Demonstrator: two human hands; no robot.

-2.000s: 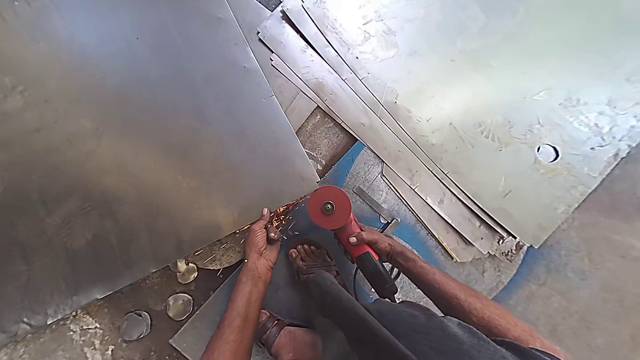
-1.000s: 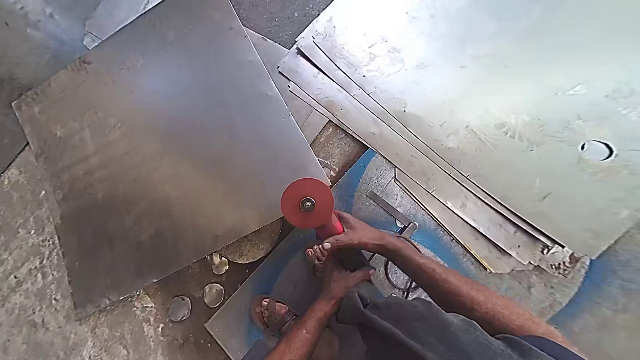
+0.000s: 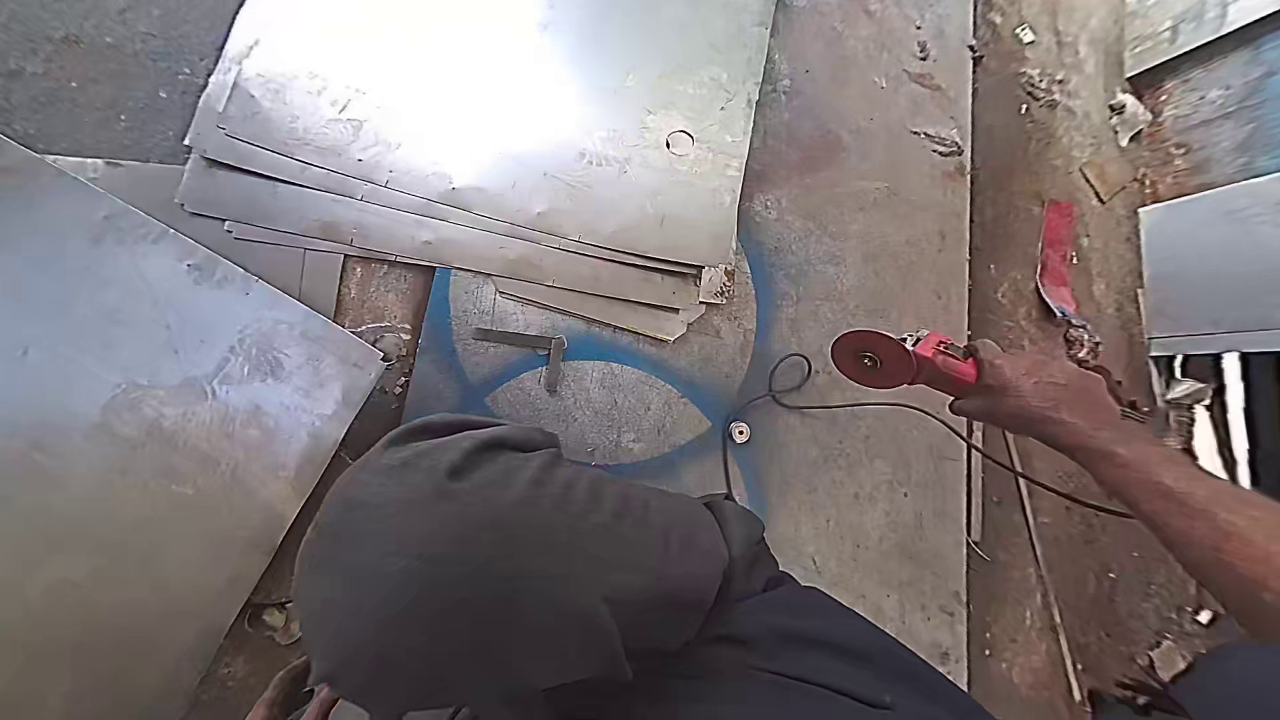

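Note:
My right hand grips a red angle grinder by its body, over the floor at the right. Its reddish disc faces up and shows no sparks. A dark power cord loops across the floor below the tool. My left hand is not clearly seen; at the bottom left some skin shows beside my dark clothing, too little to tell whether it is hand or foot. A large metal sheet lies on the left. Near the middle, a small metal square rests on a blue-marked plate.
Stacked metal sheets, the top one with a round hole, lie ahead. A small round metal part sits beside the cord. At the right are a red strip, a thin rod, scattered debris and another metal sheet.
The view has swung right. Both hands were at the grinder a second ago; now my right hand alone holds it, out to the right. Sparks seen two seconds ago are gone.

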